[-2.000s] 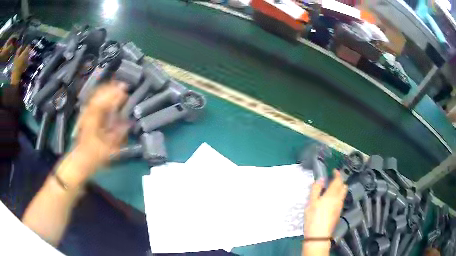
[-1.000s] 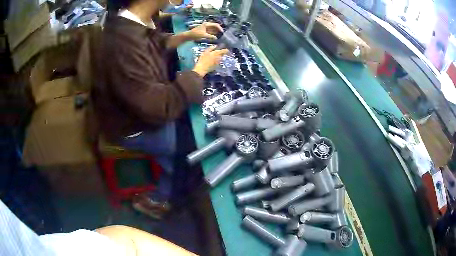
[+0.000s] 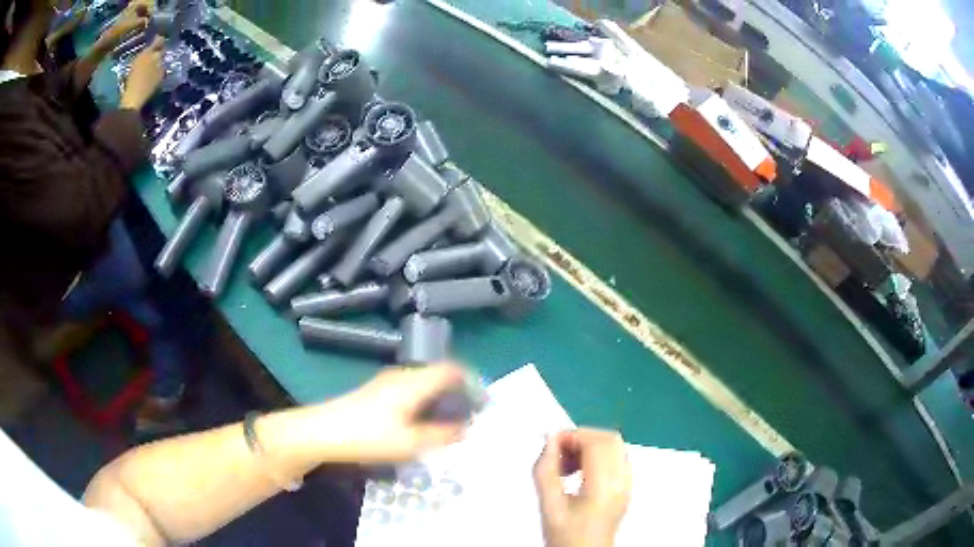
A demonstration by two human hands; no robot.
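My left hand [image 3: 401,411], blurred, is closed around a dark grey plastic part [image 3: 457,400], which looks like one of the fan bodies; most of it is hidden in the fist. A sticker sheet [image 3: 411,500] with rows of round grey circles lies below that hand. My right hand [image 3: 585,486] is over the white paper [image 3: 673,486], thumb and fingertips close together. Whether it pinches a small label cannot be seen. The two hands are apart.
A large pile of grey fan bodies [image 3: 352,192] lies at the left on the green bench [image 3: 566,347]. More units [image 3: 796,508] lie at the lower right. The conveyor [image 3: 598,203] runs behind a pale strip. A neighbouring worker's sleeve [image 3: 64,160] and shiny dark parts [image 3: 198,80] are far left.
The view has swung back from the left pile and neighbour to the white sheets. Both my hands are in view again, the left now closed on a grey part.
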